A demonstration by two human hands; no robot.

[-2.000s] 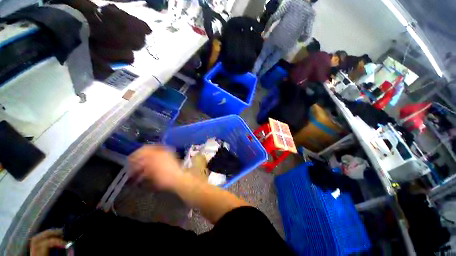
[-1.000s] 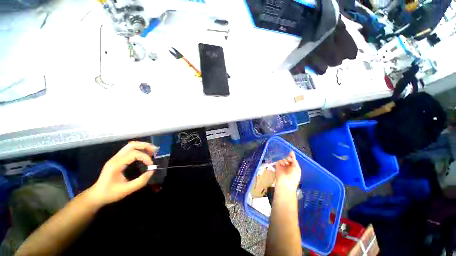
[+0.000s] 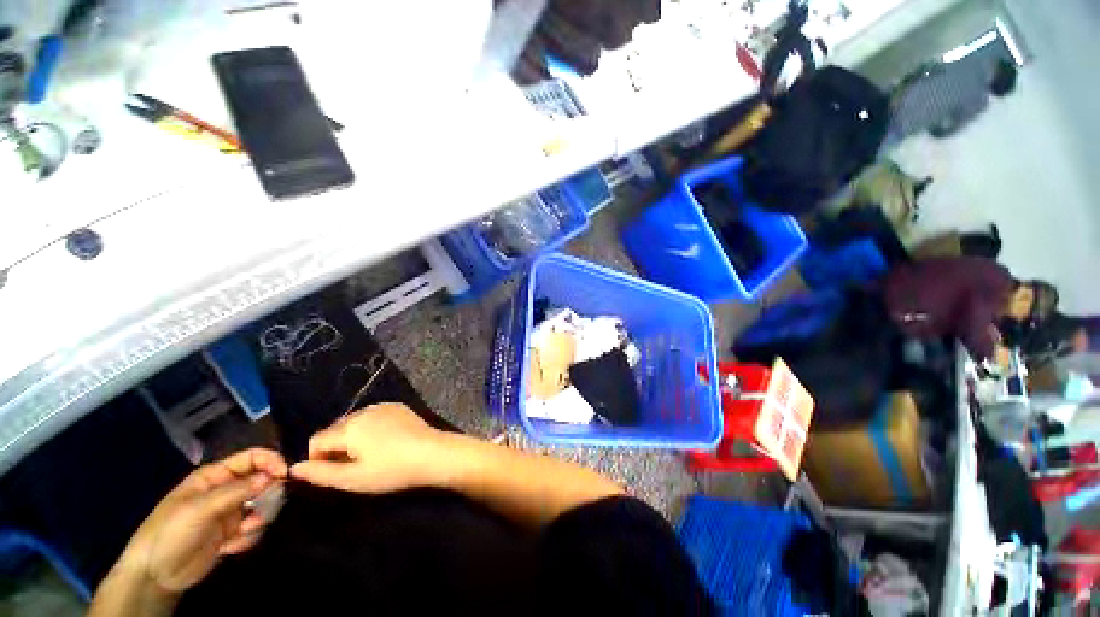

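Observation:
My left hand (image 3: 199, 524) is at the lower left, below the table edge, its fingers closed on a small pale, shiny piece (image 3: 264, 497), too blurred to name. My right hand (image 3: 374, 448) meets it from the right; its thumb and finger are pinched together at my left fingertips. A thin light thread (image 3: 366, 388) shows just above my right hand; its end at the fingertips is hard to see. Both hands are over my dark clothing.
The white table (image 3: 422, 157) bears a black phone (image 3: 284, 123), snips with yellow-orange handles (image 3: 187, 123) and a small dark disc (image 3: 83, 244). A blue crate of scraps (image 3: 670, 362), another blue crate (image 3: 682, 247) and a red stool (image 3: 736, 416) stand right. People (image 3: 953, 301) are beyond.
My right hand has come back from over the scrap crate to my left hand, where the fingertips now meet. The view has turned right, so the phone and snips appear further left.

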